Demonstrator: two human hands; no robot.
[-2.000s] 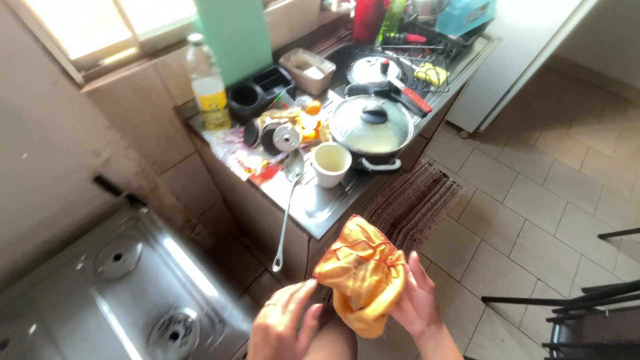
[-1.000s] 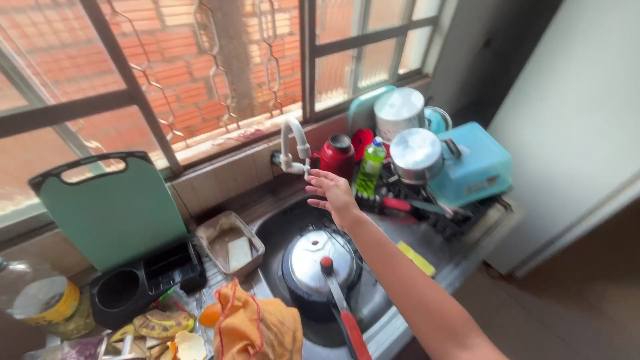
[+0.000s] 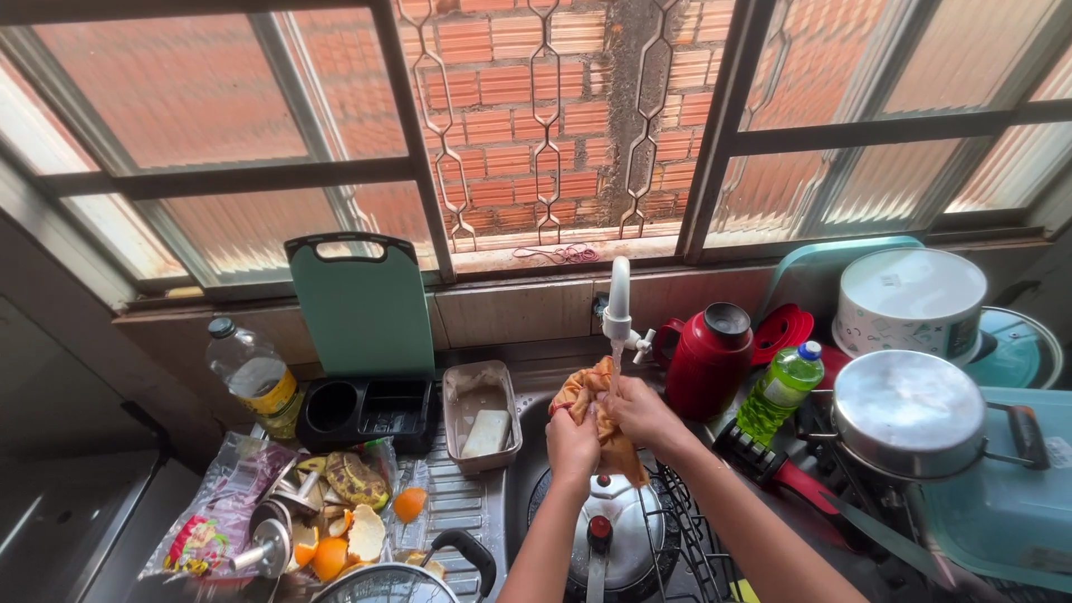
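Both hands hold an orange cloth with red edging (image 3: 618, 452) under the white faucet (image 3: 618, 297), and water runs from the spout onto it. My left hand (image 3: 573, 444) grips the cloth's left side, fingers closed on it. Gripping the right side, close to the stream, is my right hand (image 3: 641, 412). Below the cloth, a pressure cooker (image 3: 624, 523) with a red knob sits in the steel sink. The cloth and forearms hide part of the cooker.
Left of the sink are a soap tray (image 3: 456, 394), a green cutting board (image 3: 360, 310), an oil bottle (image 3: 268, 377) and fruit peels (image 3: 364, 532). To the right stand a red thermos (image 3: 712, 360), green detergent (image 3: 779, 389), a metal pot (image 3: 909, 414) and a knife (image 3: 888, 536).
A second ago my right hand reached to the faucet, apart from the cloth; now it grips the cloth beside my left hand. Water now flows. The view has swung from the stove toward the window.
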